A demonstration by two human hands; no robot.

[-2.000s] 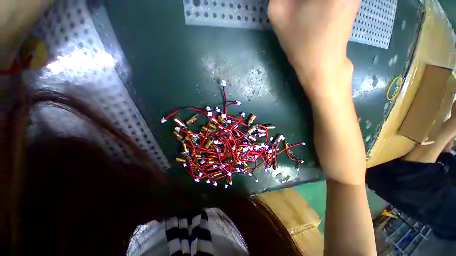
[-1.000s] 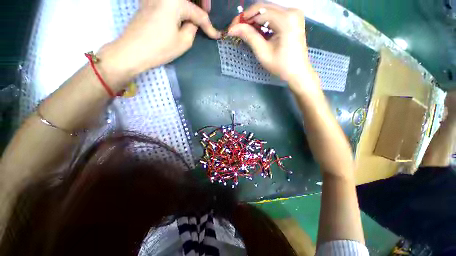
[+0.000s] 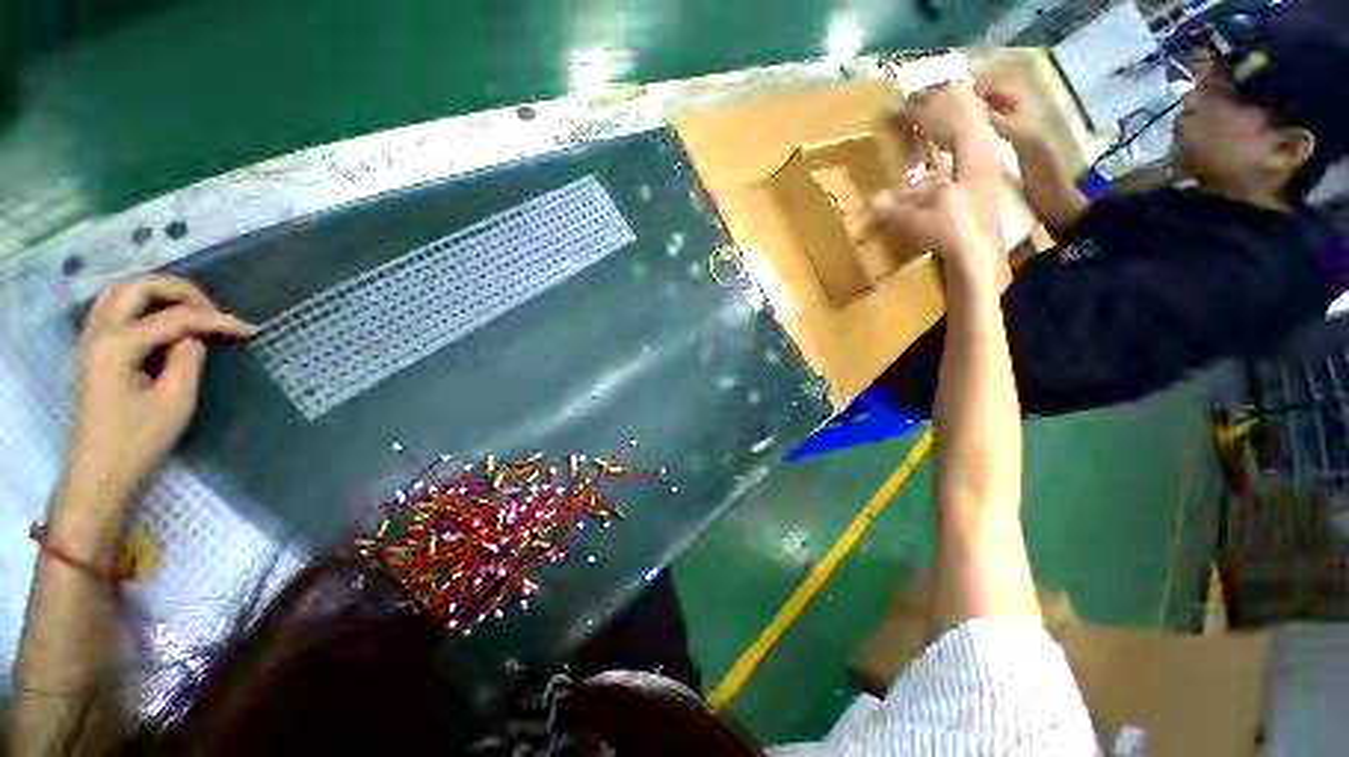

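The perforated plate (image 3: pixel 444 293) lies flat on the dark green mat, its holes empty as far as I can see. My left hand (image 3: pixel 145 355) is at its left end, with the fingertips together at the corner. My right hand (image 3: pixel 947 207) is stretched far right over the open cardboard box. Small white and reddish bits, likely wired components, show at its fingers, but they are blurred. A loose pile of wired components (image 3: pixel 496 533), red leads with brass cylinders and white plugs, lies on the mat near my body.
The cardboard box (image 3: pixel 829 222) sits on a cardboard sheet (image 3: pixel 740 148). Another person (image 3: pixel 1154 296) in dark clothes is at the right, hands close to mine. A yellow loop (image 3: pixel 727 268) lies at the mat's right. Perforated sheets (image 3: pixel 207 518) lie at the left.
The view has turned right. My hands, together above the plate one second ago, are now apart: the right over the box, the left at the plate's end. The other person has come into view.
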